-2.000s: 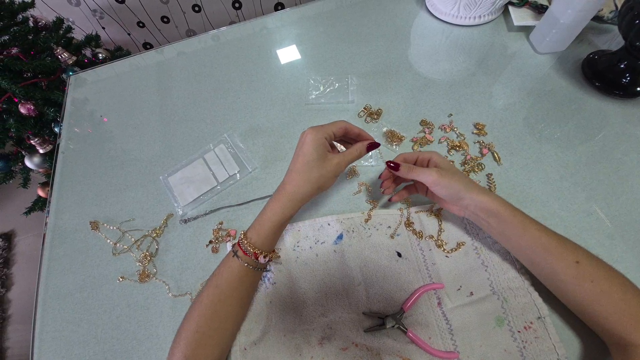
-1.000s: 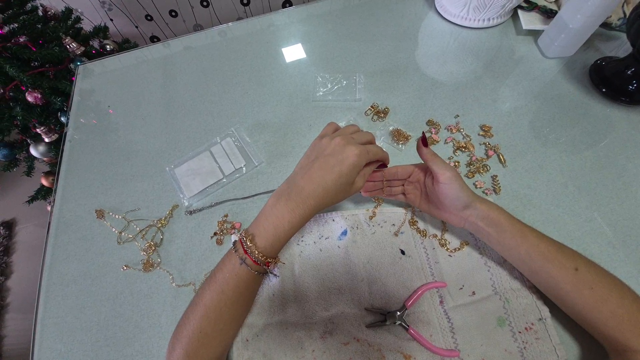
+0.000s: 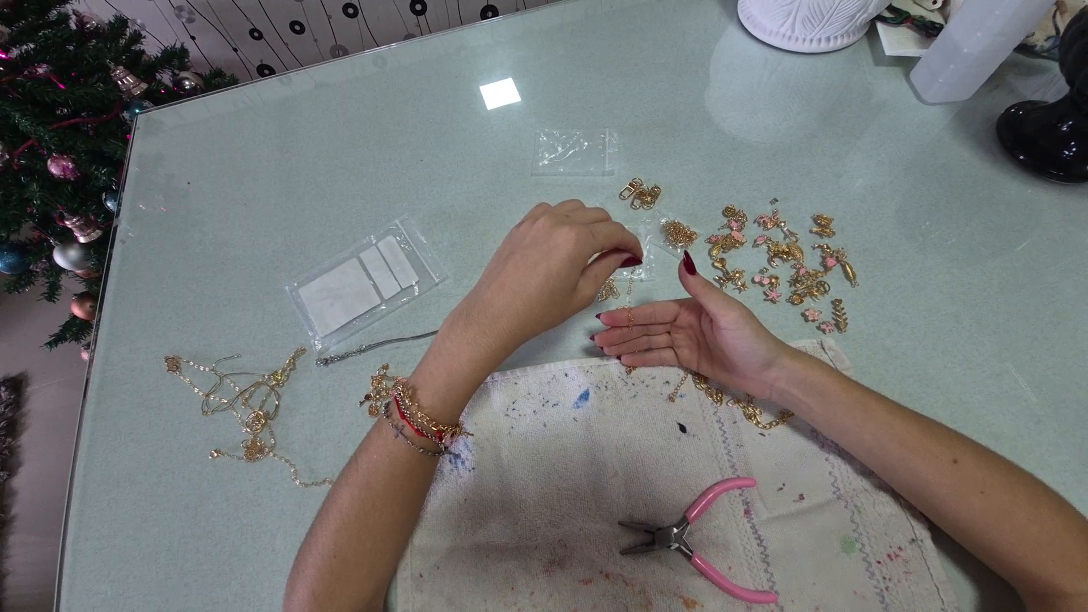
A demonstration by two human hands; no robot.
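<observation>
My left hand (image 3: 565, 259) pinches the end of a fine gold chain (image 3: 630, 316) between thumb and fingertips. The chain hangs down across the fingers of my right hand (image 3: 710, 336), which is held flat, palm up, with the thumb raised. A thicker gold chain (image 3: 752, 415) lies below my right wrist at the towel's edge. Pink-handled pliers (image 3: 676, 537) rest with jaws apart on the stained towel (image 3: 544, 476). Gold and pink charms (image 3: 799, 263) are spread right of my hands. Gold jump rings (image 3: 678, 234) lie just beyond them, near gold clasps (image 3: 640, 194).
Tangled gold chains (image 3: 255, 408) and a silver chain (image 3: 374, 347) lie at left, near a plastic bag with white cards (image 3: 365, 285). An empty zip bag (image 3: 574, 153) sits farther back. A white pot (image 3: 807, 21), a translucent bottle (image 3: 977, 51) and a black base (image 3: 1045, 140) stand at back right.
My left hand has lifted away from my right fingers, and the fine chain now shows hanging between them. My right hand has gone from pinching to lying flat, palm up.
</observation>
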